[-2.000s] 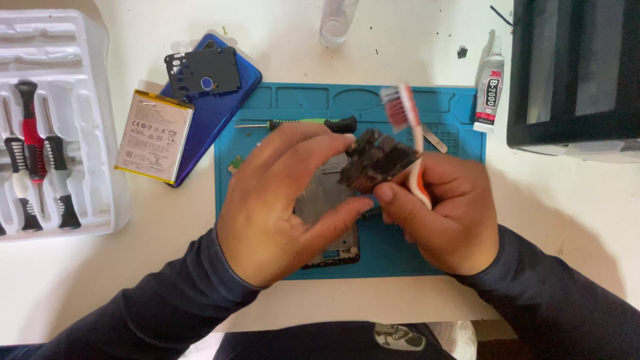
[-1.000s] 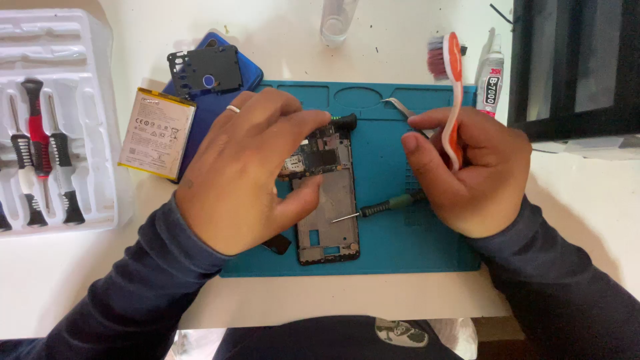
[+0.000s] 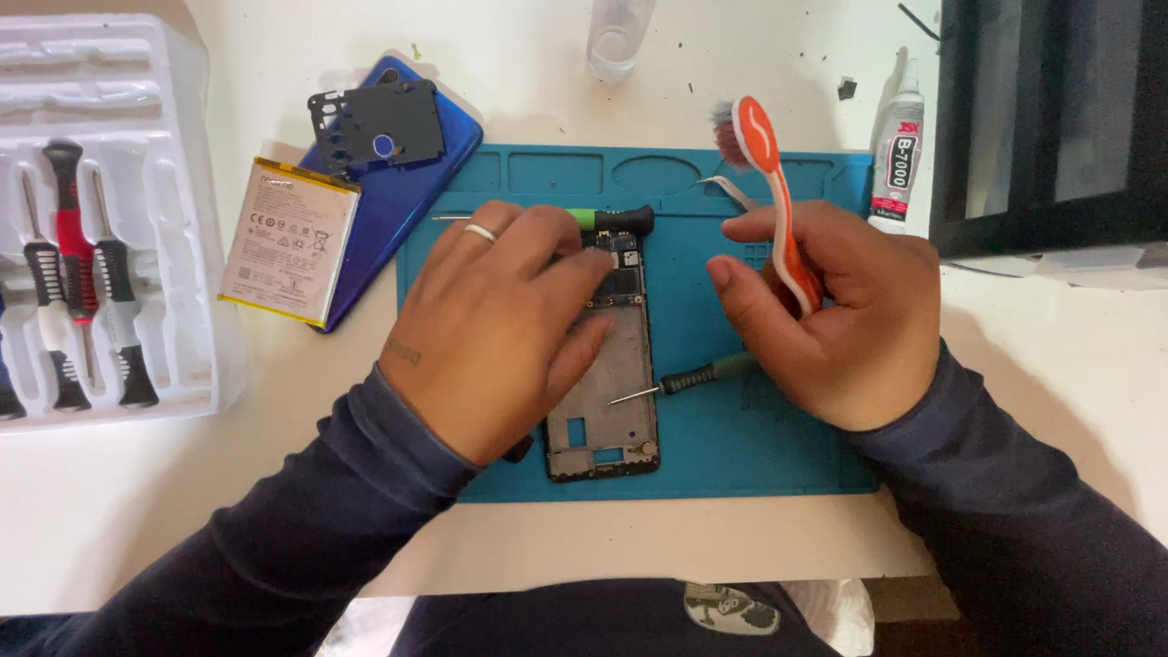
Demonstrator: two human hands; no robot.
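Observation:
My left hand (image 3: 502,319) lies over the upper left of an opened phone frame (image 3: 611,365), fingertips at its circuit board (image 3: 618,274); whether they pinch something cannot be seen. My right hand (image 3: 830,319) holds an orange and white toothbrush (image 3: 787,201) upright, bristles toward the upper left. A green and black screwdriver (image 3: 620,220) lies across the frame's top, partly behind my left fingers. A second screwdriver (image 3: 689,376) rests with its tip over the frame and its handle running under my right hand. Tweezers (image 3: 730,193) show partly behind the right hand. Beneath is a teal work mat (image 3: 703,456).
At left, a white plastic tray (image 3: 182,274) holds several screwdrivers. A phone battery (image 3: 290,242) and a black plastic cover (image 3: 392,123) lie on a blue phone back (image 3: 401,192). A glue tube (image 3: 897,155), a clear cup (image 3: 616,46) and a black case (image 3: 1049,137) stand farther back.
Two seconds ago both hands held a dark crumpled piece above the phone; now it is out of them. My left hand has since lowered onto the board, and the toothbrush has turned in my right hand.

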